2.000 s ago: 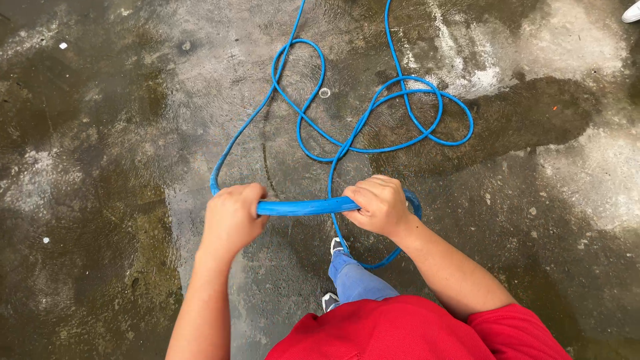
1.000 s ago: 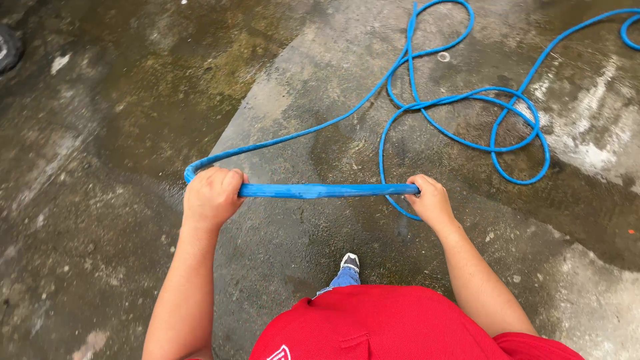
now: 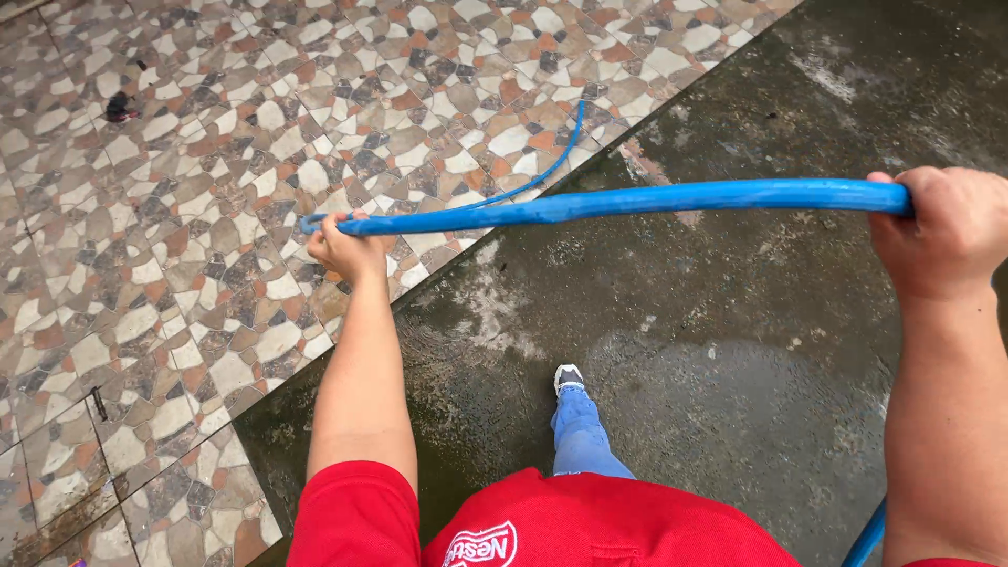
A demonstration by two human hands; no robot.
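A blue hose (image 3: 630,201) is stretched across the view between my two hands. My left hand (image 3: 346,246) grips it at the left, over the tiled floor. Just past that hand the hose bends back, and a thinner-looking length (image 3: 543,175) curves away, up and to the right, over the tiles. At the right edge my right hand (image 3: 941,224) is closed round the hose, nearer to the camera. Another piece of blue hose (image 3: 866,539) shows low on the right, beside my right forearm; how it joins the rest is hidden.
Patterned stone-look tiles (image 3: 197,157) cover the floor at the left and top. A diagonal edge divides them from dark, damp concrete (image 3: 709,394). My shoe (image 3: 568,376) stands on the concrete. A small dark and red scrap (image 3: 120,108) lies on the tiles.
The view has swung from the concrete with loose hose loops to the tiled floor. My hands remain on the hose; my right hand is now higher in view than my left.
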